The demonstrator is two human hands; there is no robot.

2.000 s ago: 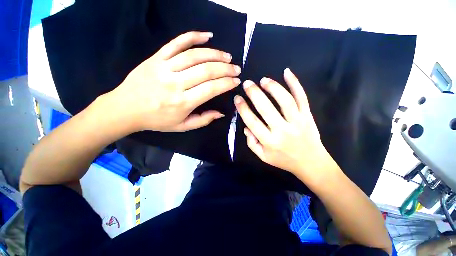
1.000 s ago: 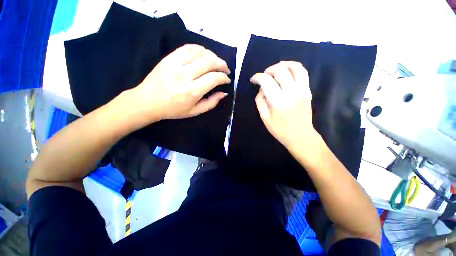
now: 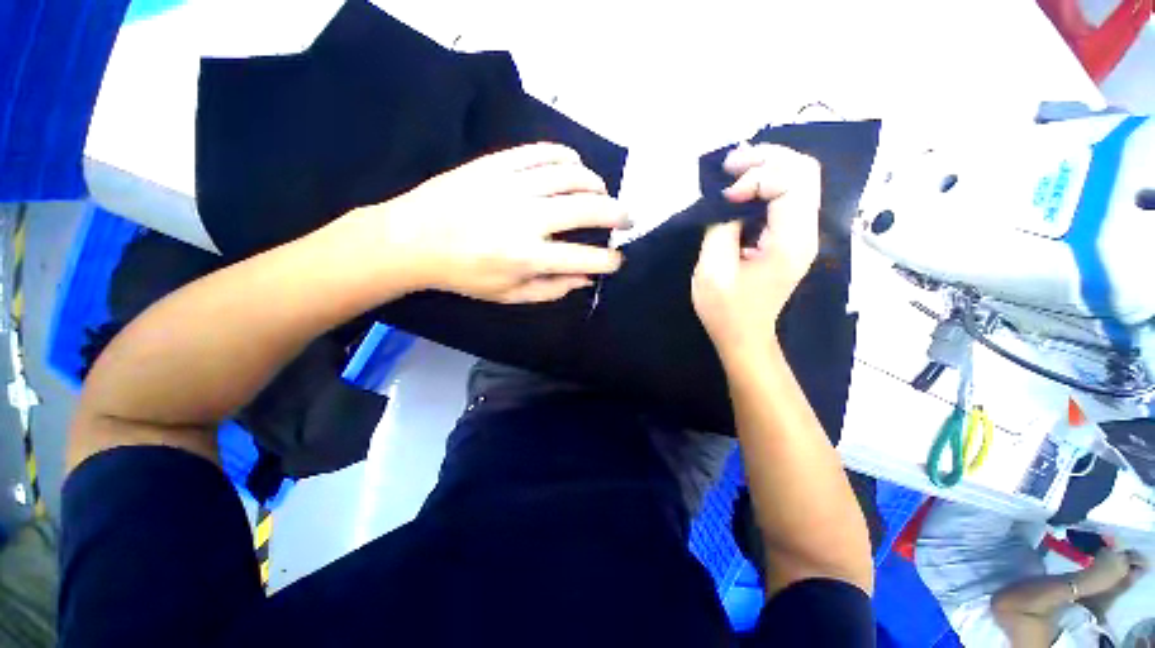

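Observation:
Two black fabric panels lie on the white table in front of me. My left hand (image 3: 538, 225) rests flat with fingers apart on the left panel (image 3: 304, 139), near its right edge. My right hand (image 3: 764, 234) pinches the upper left part of the right panel (image 3: 659, 342) between thumb and fingers and holds it lifted and folded over. White table shows between the panels at the top; lower down their edges meet or overlap, I cannot tell which.
A white sewing machine (image 3: 1013, 209) with a blue stripe stands at the right. Scissors with green and yellow handles (image 3: 947, 446) lie below it. Blue crates (image 3: 367, 355) with black pieces are under the table. Another person's hands (image 3: 1104, 572) show at the lower right.
My right hand has gone from resting on the right panel to pinching it and folding its left edge up. More of the sewing machine and scissors shows. My left hand stays on the left panel.

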